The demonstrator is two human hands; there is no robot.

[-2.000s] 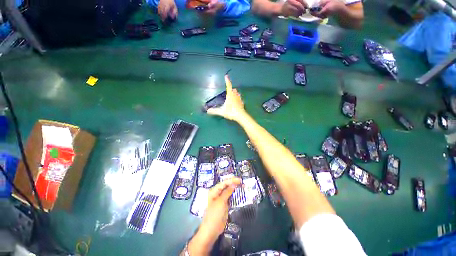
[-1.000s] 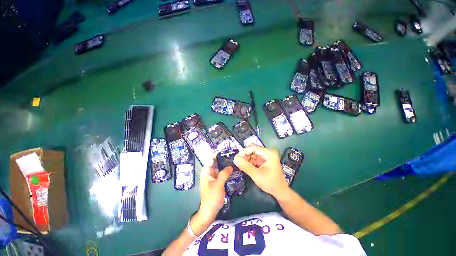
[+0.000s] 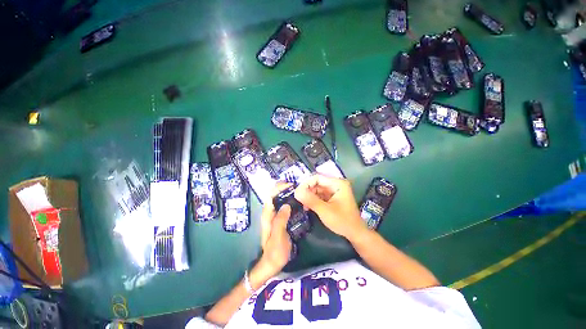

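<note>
My left hand holds a black phone housing low in front of my chest, thumb along its side. My right hand is at the upper end of that housing with thumb and fingertips pinched together; whether a small piece is between them cannot be told. A small striped piece shows just beyond the fingers, over the near phones. Open phones with boards lie in a row left of and behind my hands. A thin black stick lies beyond my right hand.
Striped strip sheets and a shiny plastic bag lie left. A cardboard box with a red-and-white packet is far left. Phones are piled far right. A phone lies right of my right hand.
My right hand came back from reaching across the bench to my left hand, which now holds a phone housing instead of the striped piece. The view has tilted down.
</note>
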